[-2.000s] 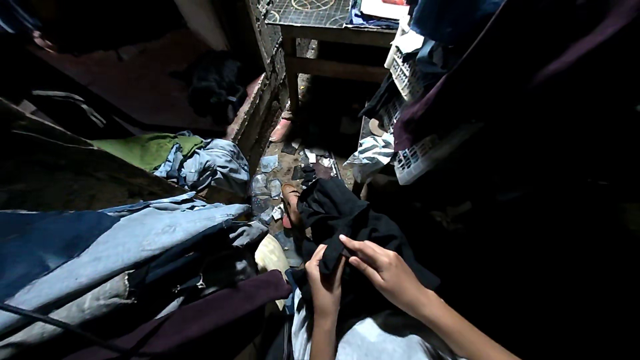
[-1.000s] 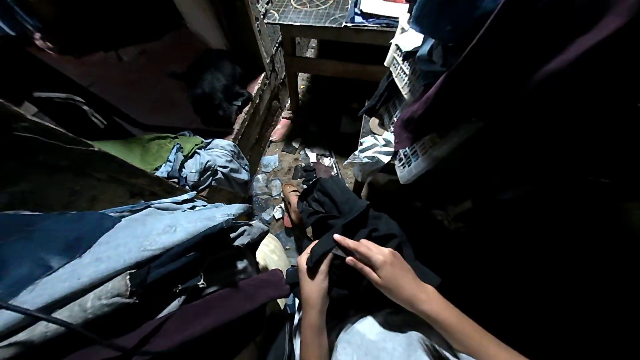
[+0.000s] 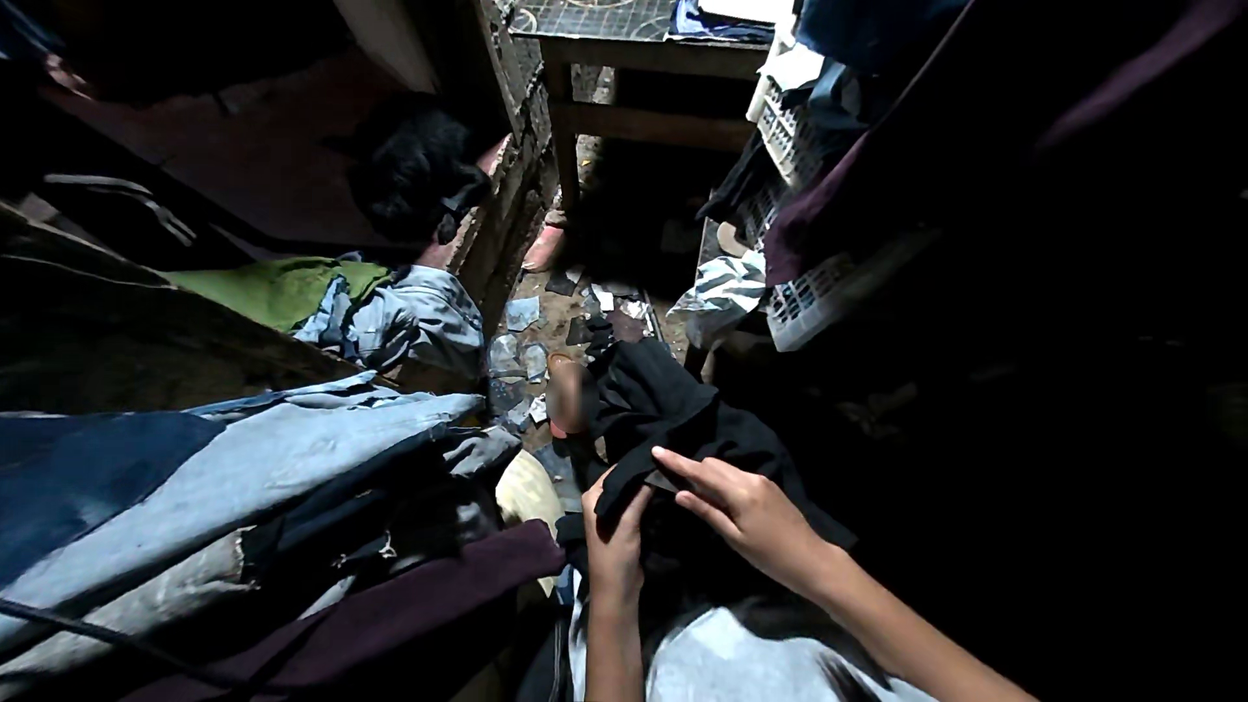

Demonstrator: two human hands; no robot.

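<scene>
A piece of black cloth lies gathered over my lap and hangs down in front, at the lower middle. My left hand grips a fold of it from below, the thumb on the near side. My right hand is at the same fold, its index fingertip touching the top of the cloth and the other fingers bent. Between the two hands a small dark edge shows, too unclear to name. White cloth lies below my right forearm.
Jeans and other garments hang at the left, beside a green cloth. A black furry animal lies beyond a low wall. A wooden table stands ahead, white plastic baskets at the right. Scraps litter the ground; a foot shows.
My hands have shifted slightly at the fold of black cloth, and my right fingers have changed their bend. My left hand keeps its grip on the cloth.
</scene>
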